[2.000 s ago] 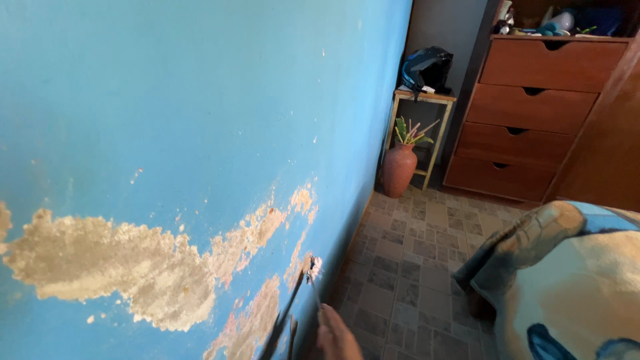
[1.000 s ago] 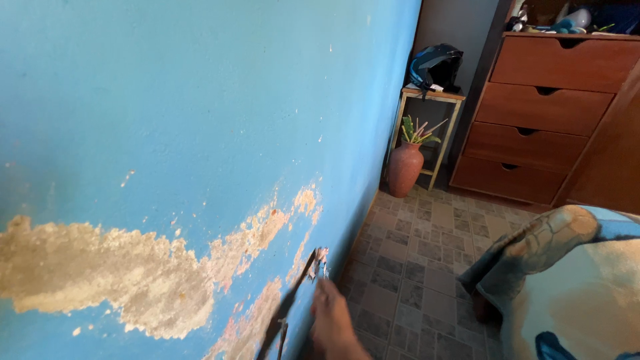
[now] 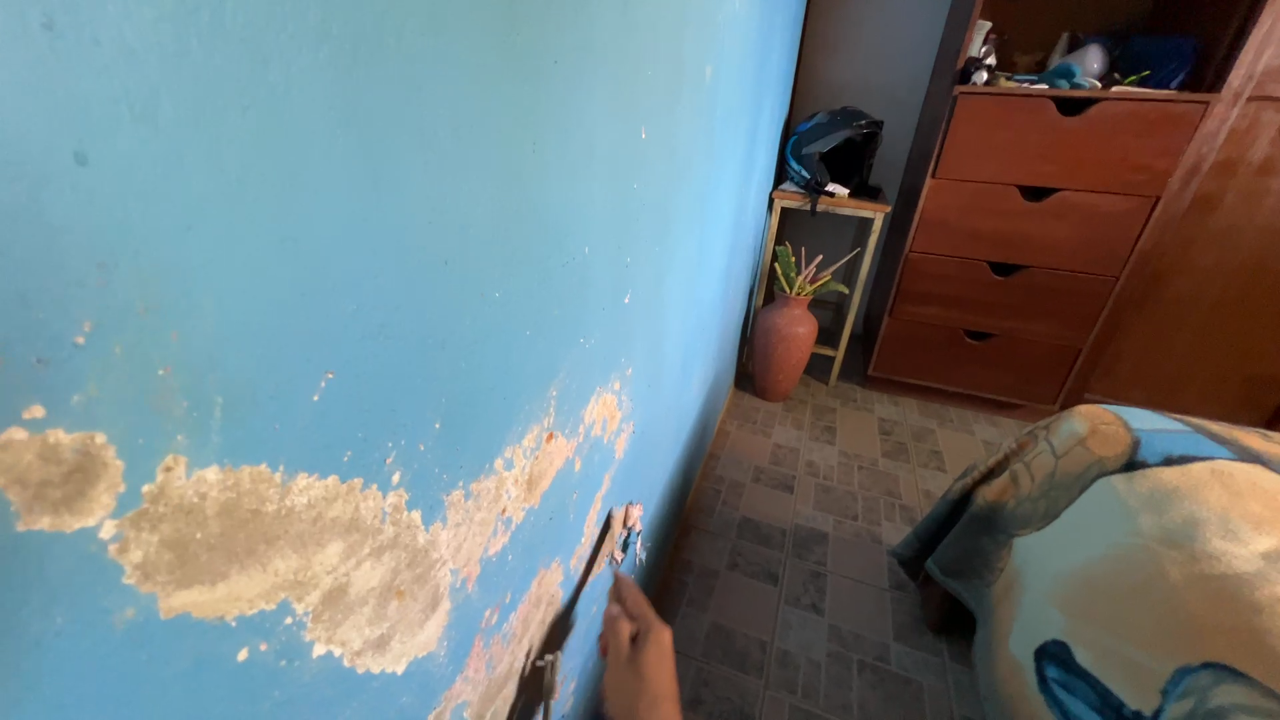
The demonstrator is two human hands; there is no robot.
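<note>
Low at the bottom centre, my right hand [image 3: 638, 650] is closed around a thin tool whose kind cannot be told, held close against the blue painted wall [image 3: 480, 250]. Just above the fingertips is a small scraped spot [image 3: 628, 525] with loose paint flakes. A dark shadow falls on the wall to the left of the hand, beside a small metal piece [image 3: 547, 670] that is hard to make out. Further left, a large bare plaster patch [image 3: 290, 560] shows rough, chipped edges. My left hand is out of the picture.
A terracotta vase [image 3: 784, 345] with plants stands on the tiled floor [image 3: 790, 540] by a small stand [image 3: 830, 207] bearing a helmet [image 3: 835, 150]. Behind are wooden drawers [image 3: 1035, 225]. A bed covered by a patterned blanket [image 3: 1130, 560] lies at the right.
My right hand stays beside the same part of the wall, and more of it shows than two seconds ago. The scraped spot looks somewhat larger.
</note>
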